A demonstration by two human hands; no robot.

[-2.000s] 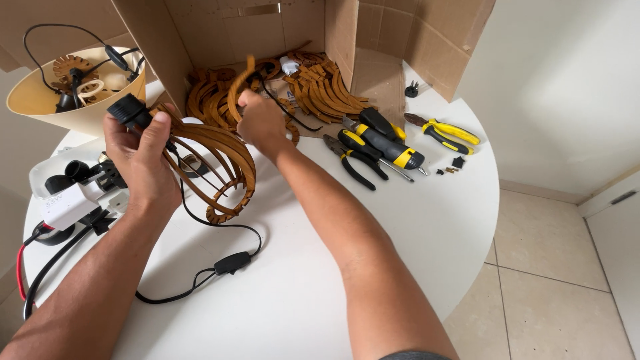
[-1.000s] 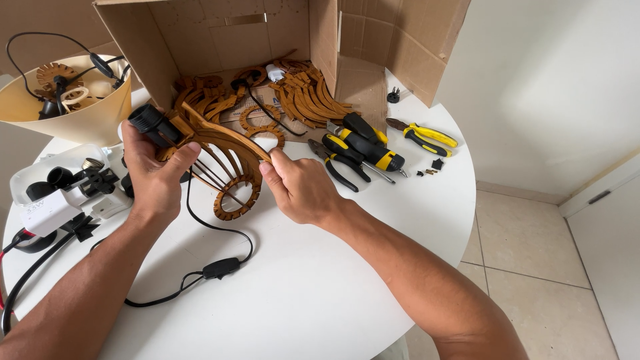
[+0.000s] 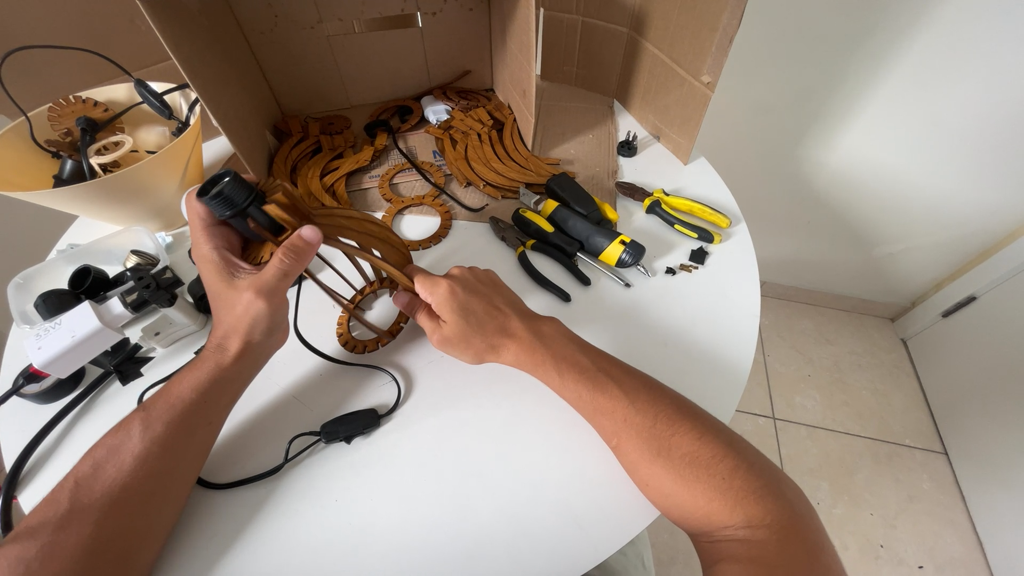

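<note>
My left hand (image 3: 248, 280) grips the upper end of a partly slatted wooden lampshade frame (image 3: 364, 240), just below its black lamp socket (image 3: 228, 194). Curved brown slats run from there down to a notched wooden ring (image 3: 373, 316). My right hand (image 3: 472, 312) pinches a curved slat near that ring; whether the slat's far end sits in a notch cannot be told. A black cord (image 3: 340, 362) with an inline switch (image 3: 350, 426) hangs from the frame onto the white table (image 3: 448, 472). Loose curved slats (image 3: 488, 156) and notched rings (image 3: 418, 224) lie beyond my hands.
An open cardboard box (image 3: 512, 56) stands at the back. Pliers (image 3: 544, 256), a black and yellow screwdriver (image 3: 596, 236) and yellow-handled pliers (image 3: 676, 210) lie right. At left are a cream lampshade (image 3: 160, 180) holding parts, a plastic tray (image 3: 32, 280) and a white charger (image 3: 72, 340).
My right hand was at the slat pile two seconds ago and has come back to the frame with a curved slat. My left hand keeps its hold by the socket.
</note>
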